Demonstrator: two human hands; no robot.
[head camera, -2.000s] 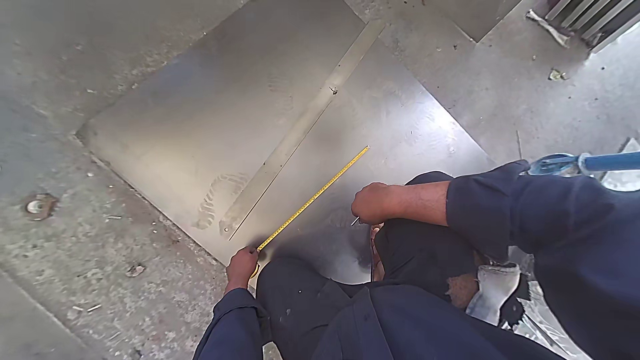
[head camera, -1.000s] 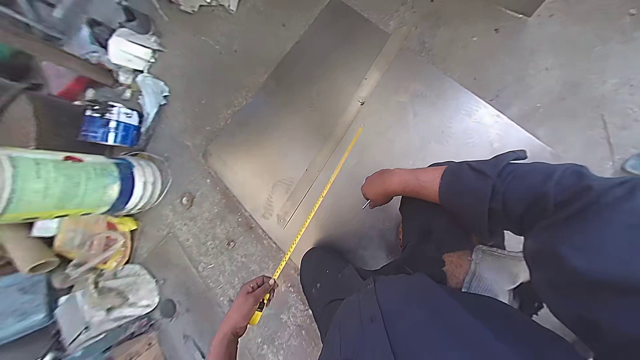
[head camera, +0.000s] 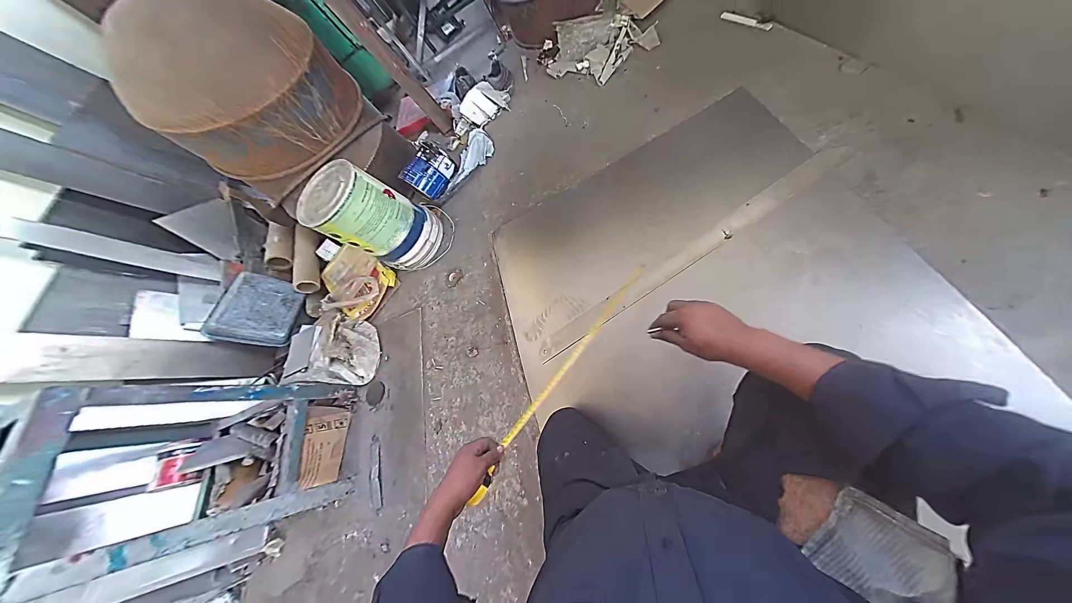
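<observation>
My left hand (head camera: 471, 471) grips the yellow case of a tape measure (head camera: 479, 492) near the lower middle. Its yellow blade (head camera: 563, 368) runs out up and to the right over a large sheet of bare metal (head camera: 804, 310) on the floor. The blade's far end lies by a long flat metal strip (head camera: 670, 265) placed diagonally on the sheet, with a small object on it. Above the sheet, right of the blade, my right hand (head camera: 699, 329) holds a thin pointed tool (head camera: 654, 330) between fingertips; its exact kind cannot be told.
To the left stand a rusty drum (head camera: 243, 92), a labelled plastic bucket (head camera: 360, 209) and a blue can (head camera: 428, 171). A blue-grey metal frame (head camera: 180, 528) with scraps and a cardboard box (head camera: 323, 448) is at the lower left. Scrap pieces (head camera: 590, 46) lie at the top.
The view has swung left, bringing the drum and frame in. Two seconds ago my left hand was at the sheet's edge; it is now off the sheet, with the tape case showing.
</observation>
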